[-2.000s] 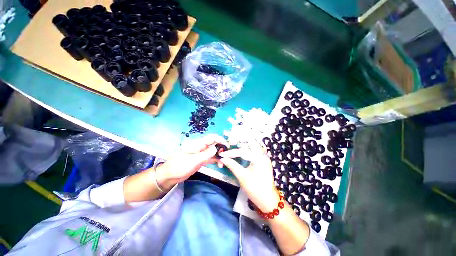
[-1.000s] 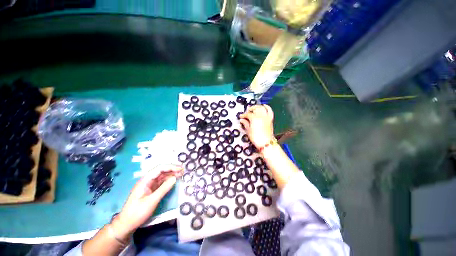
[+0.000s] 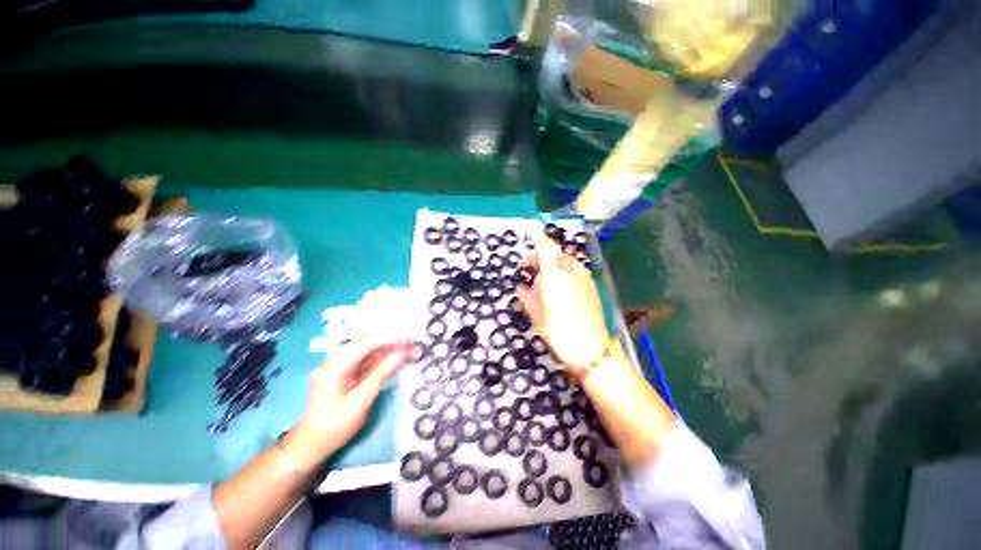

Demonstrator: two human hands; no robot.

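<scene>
Many black rings (image 3: 495, 440) lie spread over the white board (image 3: 516, 514). My right hand (image 3: 567, 306) is over the board's upper right part, its fingertips at the rings; whether it grips one is blurred. My left hand (image 3: 350, 392) is at the board's left edge, thumb and fingers close together near a ring; what lies between them cannot be told. A pile of small white parts (image 3: 366, 314) is just above my left hand. Small black parts (image 3: 243, 376) are heaped at the left, below the clear plastic bag (image 3: 210, 269).
Black cylinders (image 3: 59, 279) stand massed on a brown board (image 3: 124, 312) at the far left. A dark green belt (image 3: 323, 118) runs behind the teal bench. A wrapped yellowish post (image 3: 645, 150) is beyond the board's upper right corner. Blue crates (image 3: 823, 64) are at the upper right.
My hands have parted from around a black ring in front of my body; the right has gone to the board's upper right, the left to its left edge. The view has turned towards the board.
</scene>
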